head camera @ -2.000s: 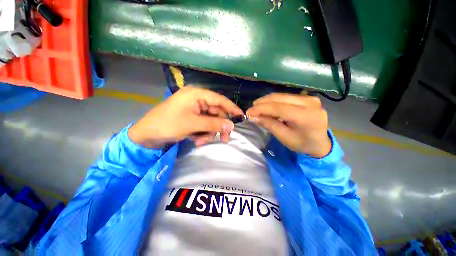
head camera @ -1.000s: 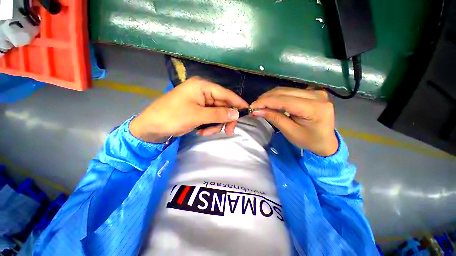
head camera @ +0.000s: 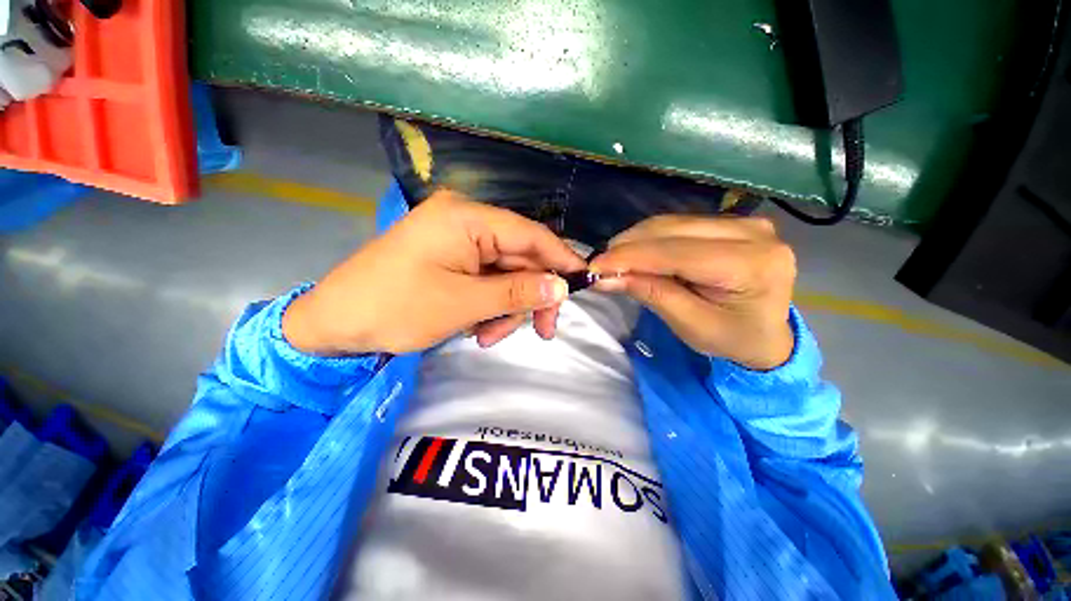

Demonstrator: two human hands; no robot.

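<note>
A small black housing (head camera: 578, 281) is pinched between my two hands, above my lap and just off the bench's front edge. My left hand (head camera: 440, 276) holds its left end between thumb and index finger, with the other fingers curled below. My right hand (head camera: 705, 282) has thumb and fingertips closed at its right end, where a tiny bright speck shows. The fingertips cover most of the housing, and its details are too small to tell.
The green bench top (head camera: 658, 82) lies ahead. An orange-red tray (head camera: 129, 106) with a white bag (head camera: 29, 65) and black parts is at left. A black power adapter (head camera: 840, 59) with a cord looping over the edge is at right, beside a black tray (head camera: 998, 223).
Both hands stay together at the small housing, with slight shifts of the fingers. The bench and trays have shifted a little in the view as the camera moved.
</note>
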